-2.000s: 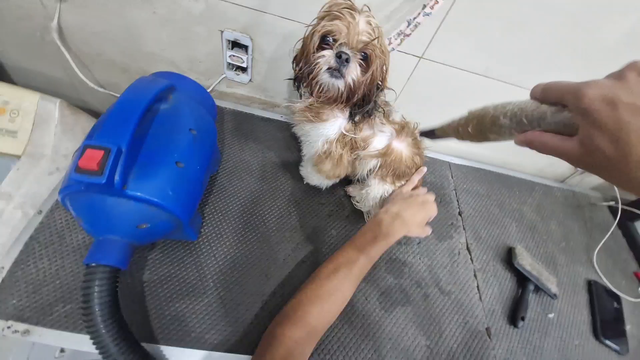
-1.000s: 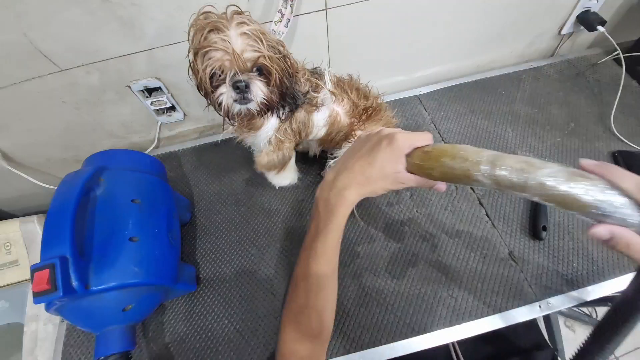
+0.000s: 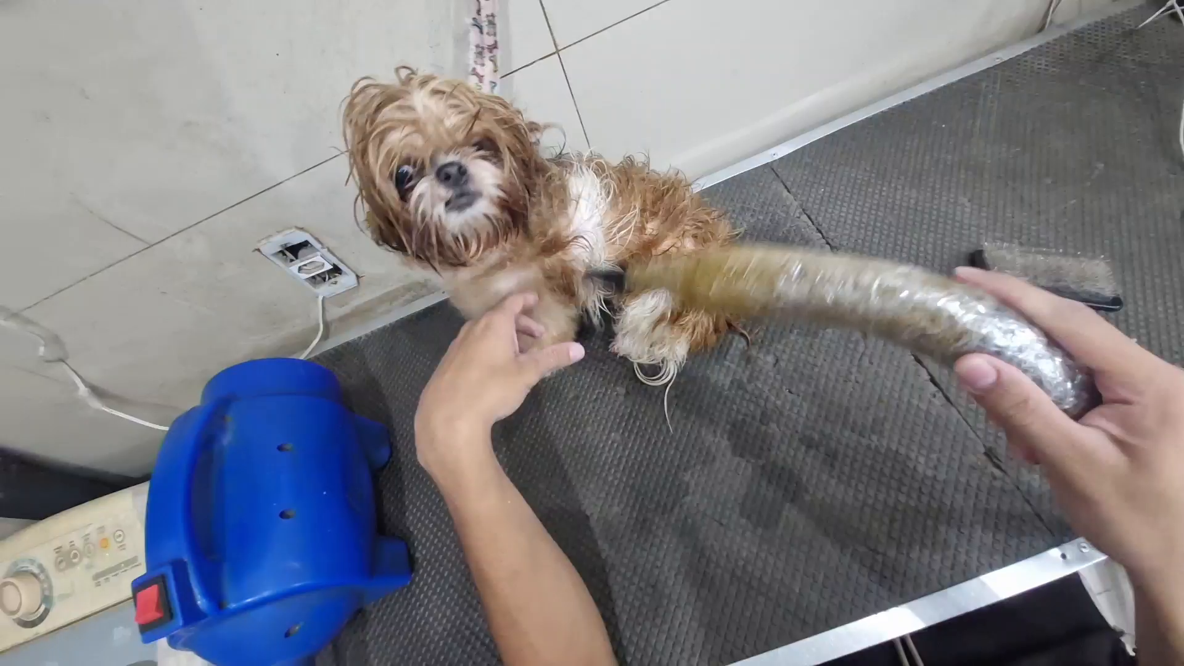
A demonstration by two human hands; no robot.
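A small brown-and-white dog [image 3: 647, 213] with damp, stringy fur is on a black textured rubber mat, its face toward me. My left hand [image 3: 495, 365] is at the dog's chest and front leg, fingers partly spread; whether it grips the leg is hard to tell. My right hand [image 3: 1064, 398] holds the rear end of a dryer hose [image 3: 851, 291] wrapped in clear plastic and tape. The hose's dark nozzle [image 3: 608, 278] points at the dog's chest and side. A blue pet dryer [image 3: 268, 509] with a red switch stands at the lower left.
A slicker brush [image 3: 1054, 273] lies on the mat behind my right hand. A wall outlet [image 3: 307, 263] with a white cable is left of the dog. A patterned strap [image 3: 484, 46] hangs above it. The table's metal edge [image 3: 925, 606] runs along the lower right.
My left hand has moved from the hose's front end to the dog's chest. The nozzle now points at the dog's front. The dog has turned its head.
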